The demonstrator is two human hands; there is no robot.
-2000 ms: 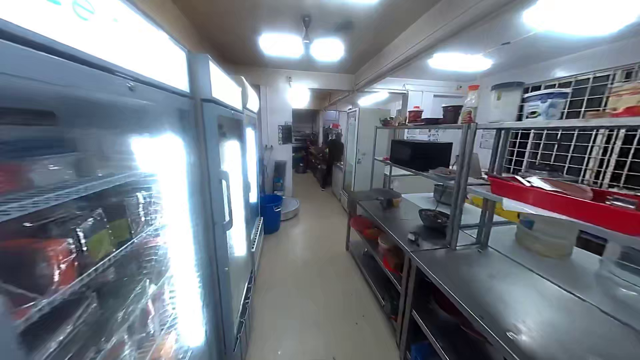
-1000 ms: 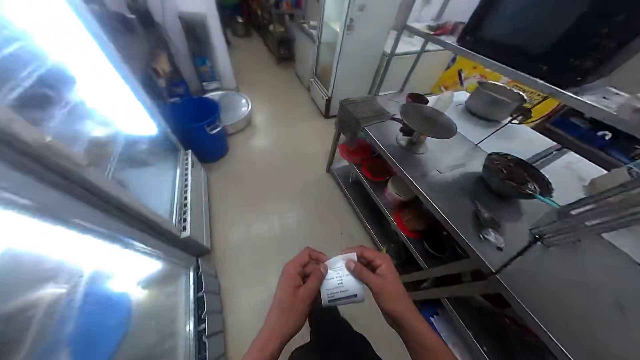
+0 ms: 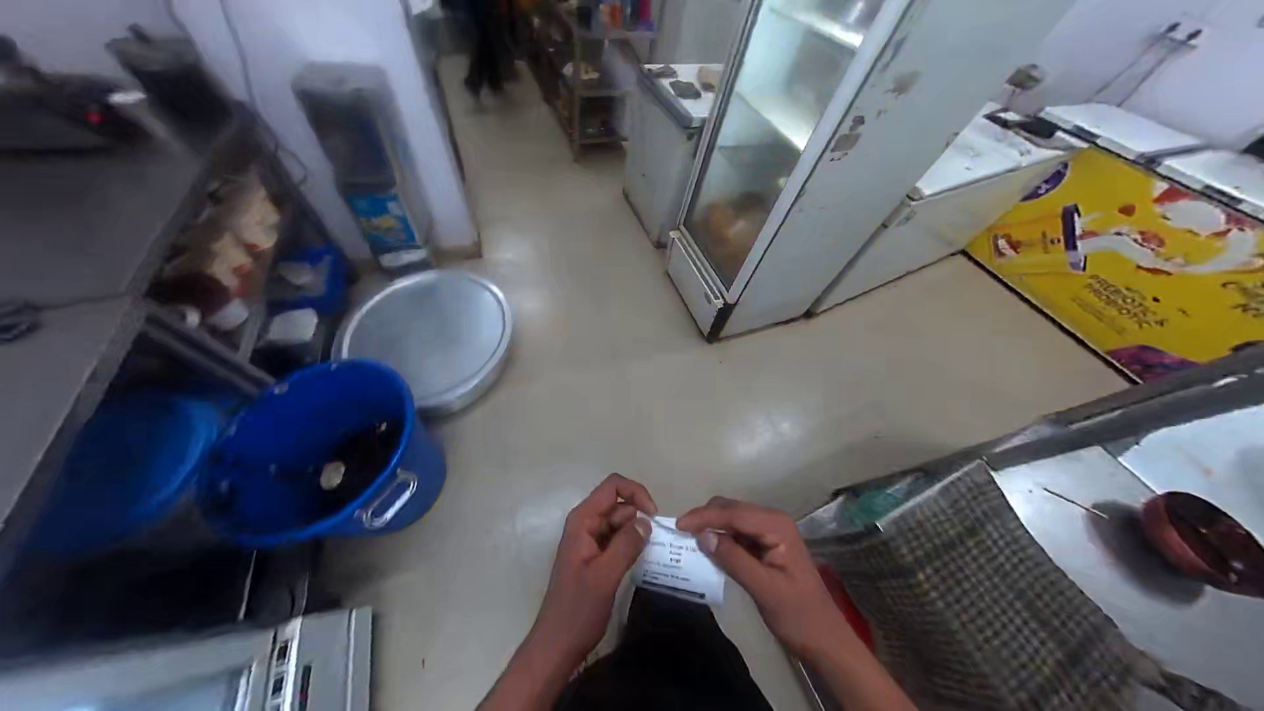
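A small printed paper slip (image 3: 679,568) is stretched between my two hands low in the middle of the head view. My left hand (image 3: 604,553) pinches its upper left corner between thumb and fingers. At the upper right corner, my right hand (image 3: 755,553) pinches it the same way. The slip bears writing and hangs above the floor and my dark clothing. To the right of my right hand, a checked cloth (image 3: 973,583) drapes over the edge of a metal table.
A blue bucket (image 3: 420,474) with scraps and a round metal lid or pan (image 3: 430,331) stand on the floor at left. Ahead is a glass-door refrigerator (image 3: 755,178). A reddish bowl (image 3: 1180,548) sits on the right table. A dark-clothed person (image 3: 484,49) is far ahead.
The view has moved forward along the aisle, so the bucket and refrigerator appear nearer. Both hands still hold the slip as one second ago; neither hand shows in the oldest frame.
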